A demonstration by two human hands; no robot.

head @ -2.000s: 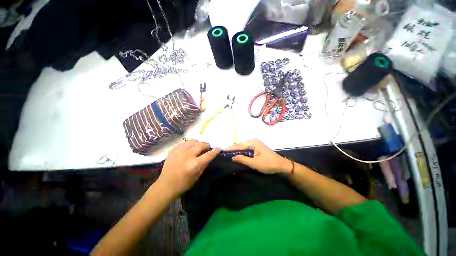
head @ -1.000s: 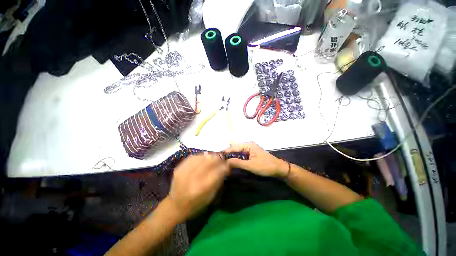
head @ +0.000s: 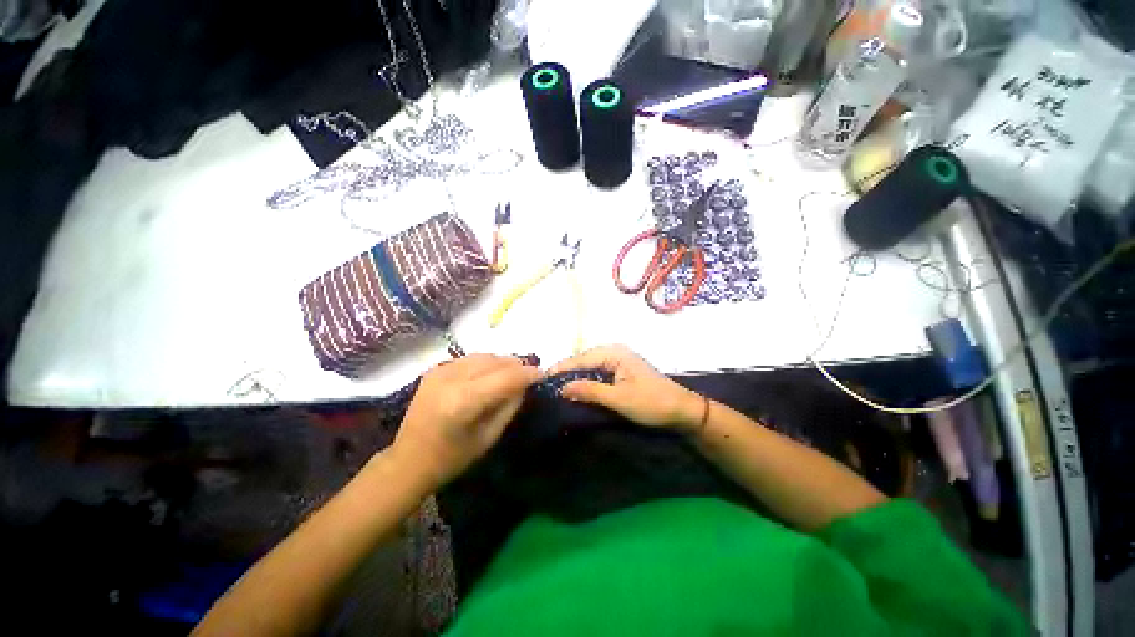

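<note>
My right hand [head: 637, 388] is bare and closed on a dark beaded trim [head: 566, 377] at the table's front edge. My left hand [head: 467, 404] is close beside it on the left, its fingertips pinched together at the same trim. Whether a needle or thread is between the fingers is too fine to see. Black fabric [head: 548, 454] hangs below both hands. A brown-and-white striped cushion [head: 396, 292] with a blue band lies behind my left hand.
On the white table [head: 137, 299] are yellow-handled nippers [head: 535, 289], small pliers [head: 502, 239], red-handled scissors [head: 666, 264], shiny round stones [head: 741, 249], black thread cones [head: 607, 134] and a silver chain [head: 398, 168]. A pale cable [head: 871, 401] loops at right.
A second ago my left hand was blurred and lower, with more trim showing behind it. It is now back up beside my right hand, which stays on the trim.
</note>
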